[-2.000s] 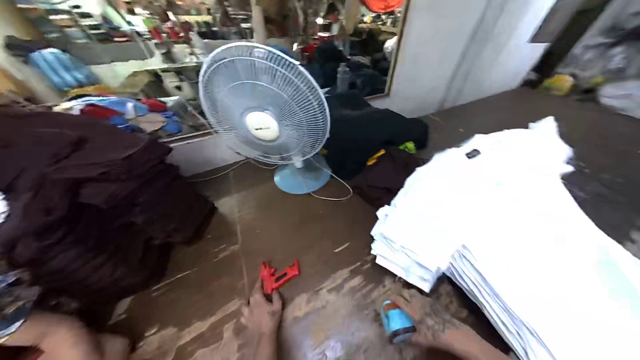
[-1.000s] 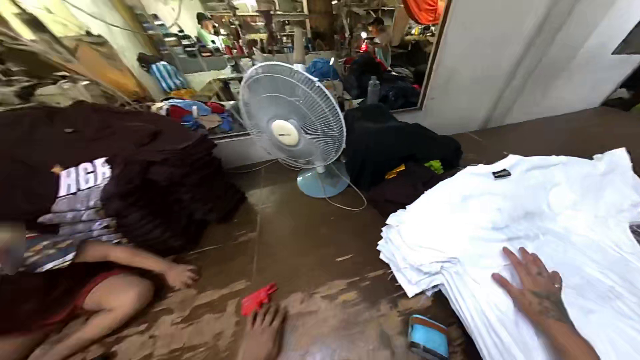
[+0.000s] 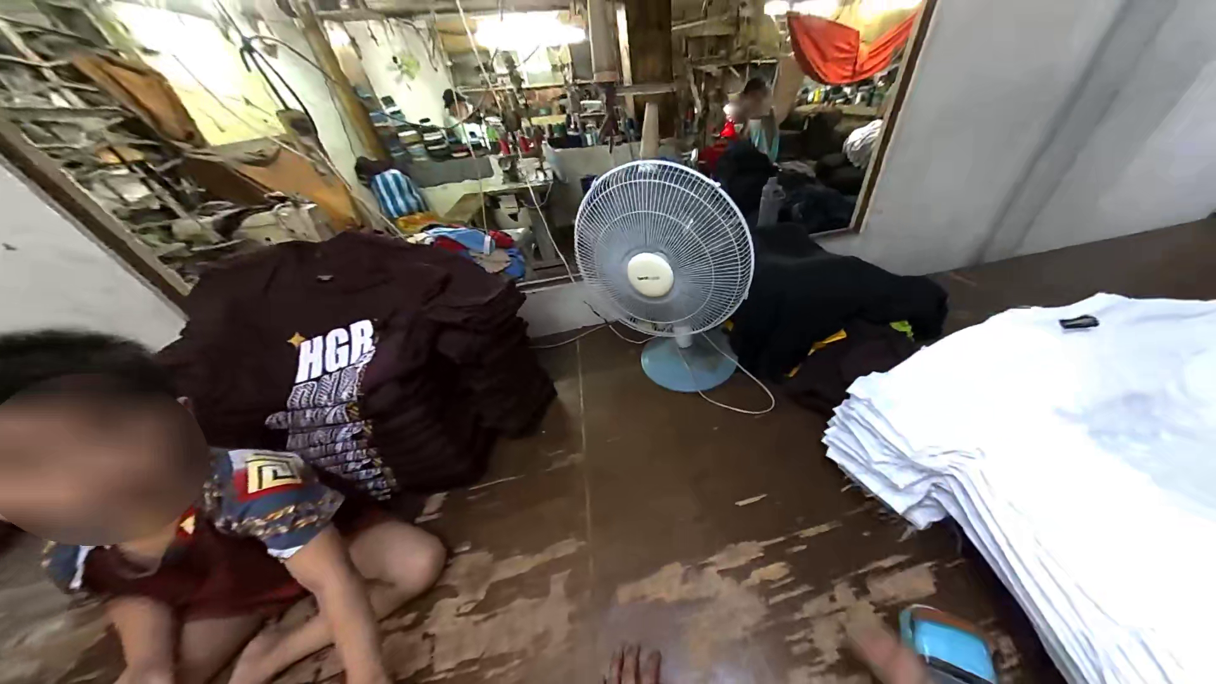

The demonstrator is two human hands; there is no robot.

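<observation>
At the bottom edge, only the fingertips of my left hand point(image 3: 635, 663) show, over the worn brown floor; whether they hold anything is hidden. My right hand point(image 3: 885, 648), blurred and partly cut off, is beside a small blue object with an orange edge point(image 3: 952, 642); its grip cannot be made out. To the right lies a thick stack of white T-shirts point(image 3: 1054, 427), with a dark neck label on the top one. A tall pile of dark maroon T-shirts point(image 3: 427, 332) with white print stands at the left.
A white and blue fan point(image 3: 663, 256) stands mid-floor, its cord point(image 3: 750, 410) looped beside the base. Black cloth point(image 3: 836, 294) is heaped behind it. Another person point(image 3: 256, 532) sits at the left, close to the dark pile. A framed opening or mirror shows a sewing workspace behind.
My right hand has left the white shirts and is down by the blue object. The red gun-shaped tool near my left hand is out of sight. The view has swung left, showing more of the seated person.
</observation>
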